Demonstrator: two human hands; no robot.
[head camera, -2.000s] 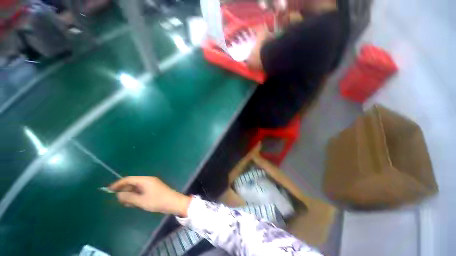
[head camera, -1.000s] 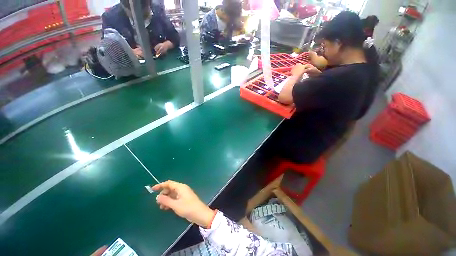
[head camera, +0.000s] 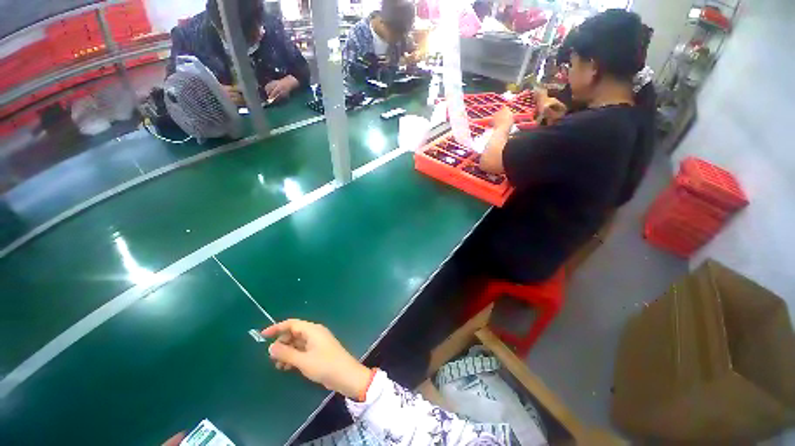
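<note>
My right hand (head camera: 307, 348) is over the green bench, thumb and forefinger pinched on a small pale label (head camera: 256, 334) that sticks out to the left of the fingertips. My left hand (head camera: 173, 440) shows only as a fingertip at the bottom edge, beside the end of a white label strip with green print (head camera: 207, 435). The rest of that hand is cut off by the frame. The strip's end is held at the fingers. More strip shows by my right sleeve near the bottom.
An open carton (head camera: 533, 388) holds folded label strip beside my right arm. A large brown carton (head camera: 697, 348) and stacked red crates (head camera: 695, 207) stand on the floor. A person in black (head camera: 575, 174) sits on a red stool (head camera: 528, 300) at red trays (head camera: 462, 170). A grey fan (head camera: 199, 98) stands across the bench (head camera: 349, 253).
The view has swung up and left since the oldest frame, showing more of the line. My right hand stays pinched on the label, nearly still over the last second. The neighbour's arms have shifted slightly.
</note>
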